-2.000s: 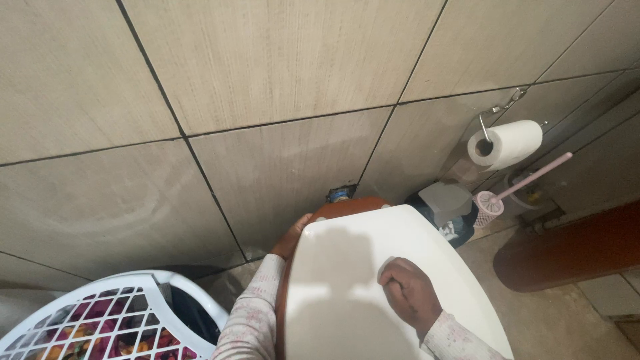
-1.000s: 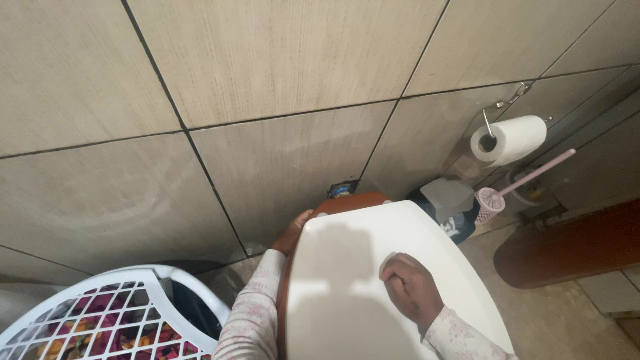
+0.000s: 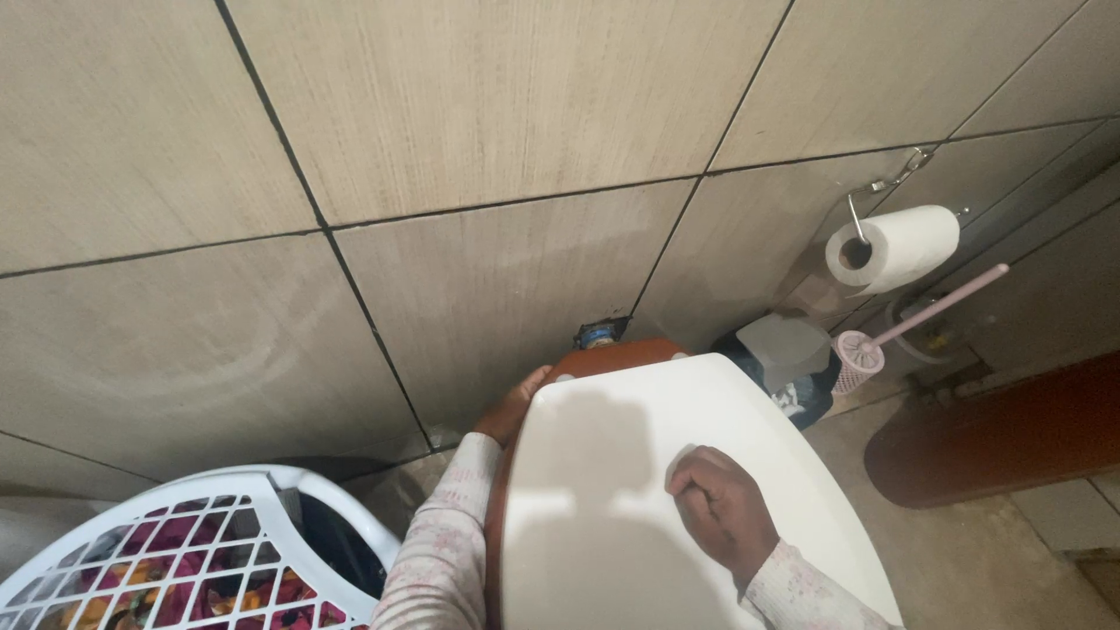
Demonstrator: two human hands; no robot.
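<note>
A white toilet lid (image 3: pixel 787 490) lies closed over a brown toilet bowl (image 3: pixel 623 353), near the tiled wall. My left hand (image 3: pixel 514 408) reaches to the bowl's rear left side, close to the hinge; its fingertips are partly hidden behind the edge. My right hand (image 3: pixel 719 509) rests as a fist on the middle of the lid, knuckles up. A small pale edge shows beside its curled fingers, and I cannot tell what it is. Both arms wear light sleeves with a pinkish pattern. A blue and white pipe fitting (image 3: pixel 598 334) shows in a wall hole behind the bowl.
At lower left stands a white plastic laundry basket (image 3: pixel 289 542) with colourful cloth inside. To the right are a grey-lidded bin (image 3: pixel 783 350), a pink toilet brush in its holder (image 3: pixel 857 363), a paper roll (image 3: pixel 910 248) on a wall holder, and a large brown rounded fixture (image 3: pixel 997 437).
</note>
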